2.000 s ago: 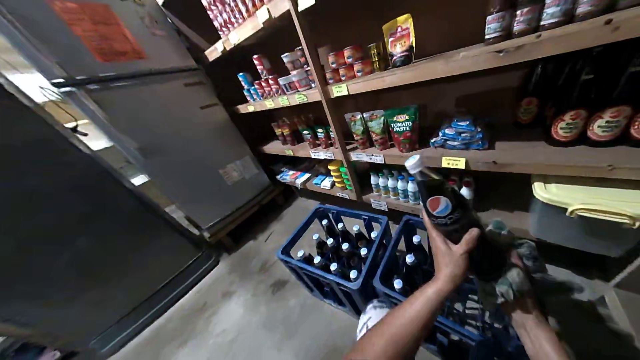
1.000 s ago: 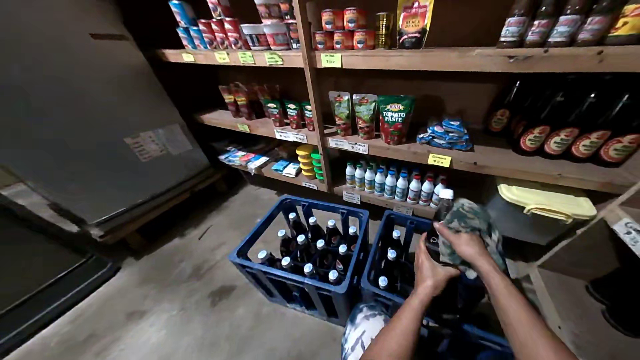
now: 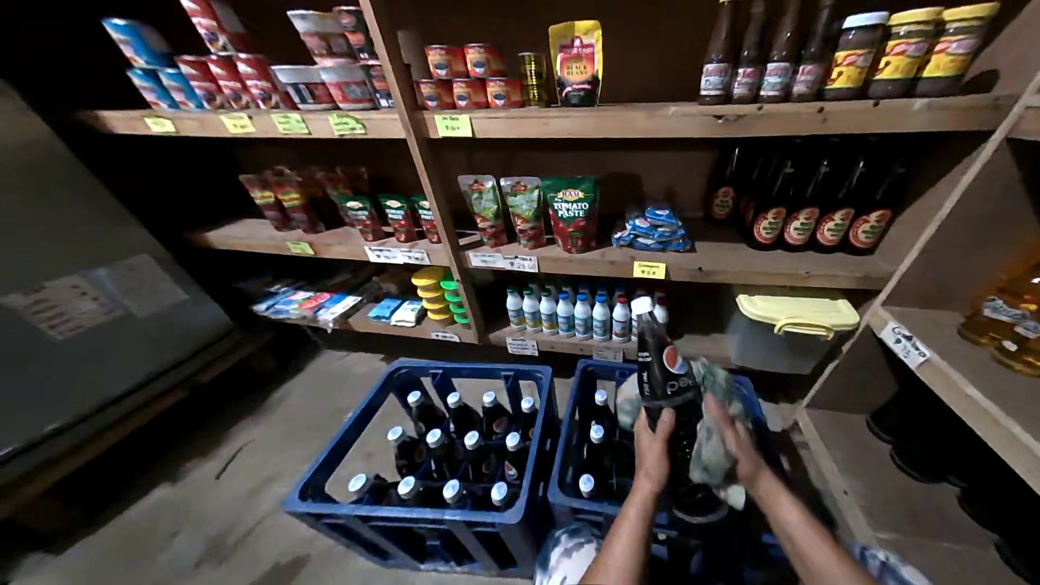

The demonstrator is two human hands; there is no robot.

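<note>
A dark Pepsi bottle (image 3: 668, 382) with a white cap is held upright, slightly tilted, over the right blue crate. My left hand (image 3: 652, 455) grips its lower left side. A camouflage-patterned cloth (image 3: 715, 426) lies against the bottle's right side and partly behind it, with my right hand (image 3: 735, 443) pressing on the cloth; part of that hand is blurred. Below and left of the held bottle, several capped bottles (image 3: 597, 435) stand in the right blue plastic crate (image 3: 569, 487). The left blue plastic crate (image 3: 406, 516) holds several dark bottles (image 3: 443, 455) with white caps.
Wooden shelves (image 3: 691, 122) ahead carry cans, pouches, jars and bottles. Small white bottles (image 3: 582, 315) line the low shelf beside a lidded plastic bin (image 3: 784, 337). A side shelf (image 3: 942, 382) stands close on the right, and a large grey appliance (image 3: 89, 284) on the left.
The Pepsi bottle, largely covered by the cloth and hands one second ago, now shows its label and cap, with the cloth at its right side.
</note>
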